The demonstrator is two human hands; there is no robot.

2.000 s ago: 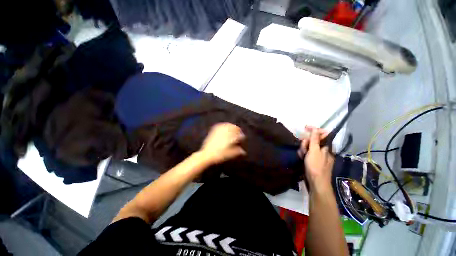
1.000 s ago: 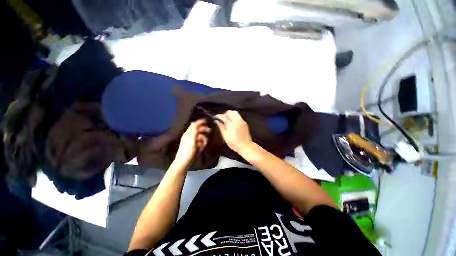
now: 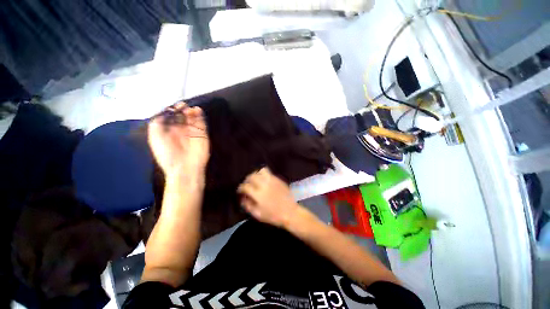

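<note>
A dark brown garment (image 3: 253, 127) lies over the blue padded board (image 3: 114, 166), whose round left end shows bare and whose right part shows beyond the cloth. My left hand (image 3: 180, 137) is at the garment's left part, its fingers curled around an edge of the dark cloth. My right hand (image 3: 264, 196) is at the garment's near edge, fingers bent on the cloth; whether they grip it is hidden. The steam iron (image 3: 386, 142) rests on a dark pad (image 3: 348, 145) at the right table end.
A white-covered table (image 3: 313, 66) lies beneath. A brown and black garment pile (image 3: 60, 235) is at left. A metal bar (image 3: 287, 39) lies at the far edge. A green bag (image 3: 395, 211) and red crate (image 3: 351, 212) are below right. Cables hang at right; dark garments hang beyond.
The view has shifted right. The garment now lies across the board's middle with a flat flap towards the far side. My left hand has moved left and up; my right hand has moved to the near edge.
</note>
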